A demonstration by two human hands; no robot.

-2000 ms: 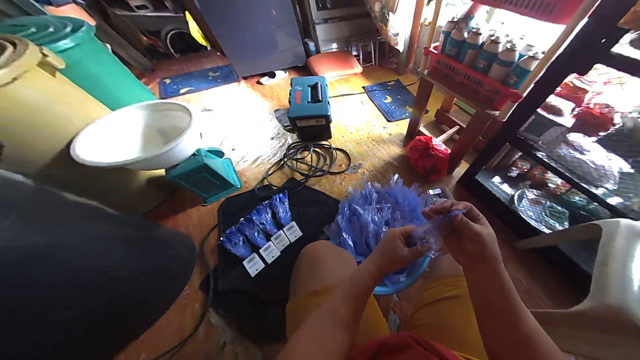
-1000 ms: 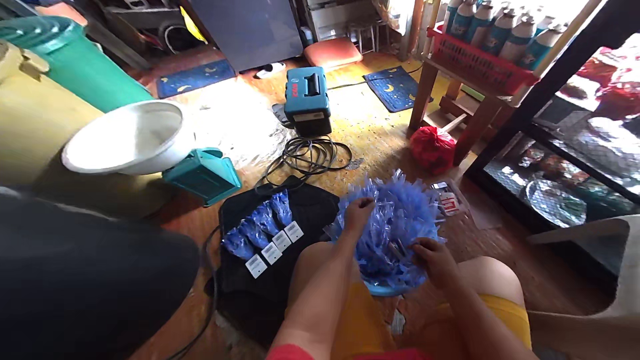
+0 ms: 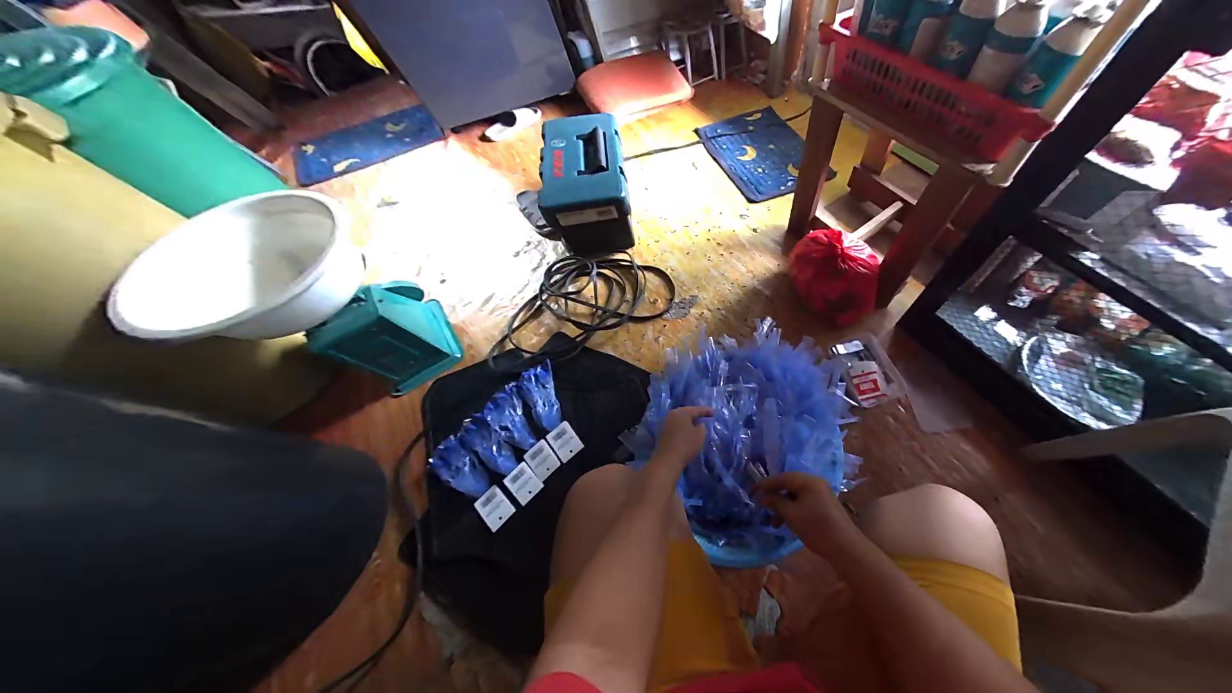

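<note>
Between my knees stands a light blue plastic basin (image 3: pixel 746 553), heaped with clear and blue plastic strips or small bags (image 3: pixel 770 399). My left hand (image 3: pixel 683 433) is at the left side of the heap, its fingertips among the plastic. Lower on the right, my right hand (image 3: pixel 801 505) touches the heap with thumb and fingers close together; whether either hand pinches a piece cannot be made out. Several bunched blue plastic packets (image 3: pixel 491 443) with white printed cards (image 3: pixel 523 483) lie in a row on a black cloth or bag (image 3: pixel 577 500) to the left.
Beyond the cloth are a coiled black cable (image 3: pixel 597 294) and a Bosch tool case (image 3: pixel 585 178). A white basin (image 3: pixel 231 265) and a green plastic container (image 3: pixel 390 332) are at left. A red bag (image 3: pixel 835 276), a clear tray (image 3: pixel 871 371) and a wooden stand (image 3: pixel 905 207) are at right.
Two seconds ago both hands held a piece of translucent plastic together above the basin's right side. The hands have since parted and come down to the heap, the left one moving left.
</note>
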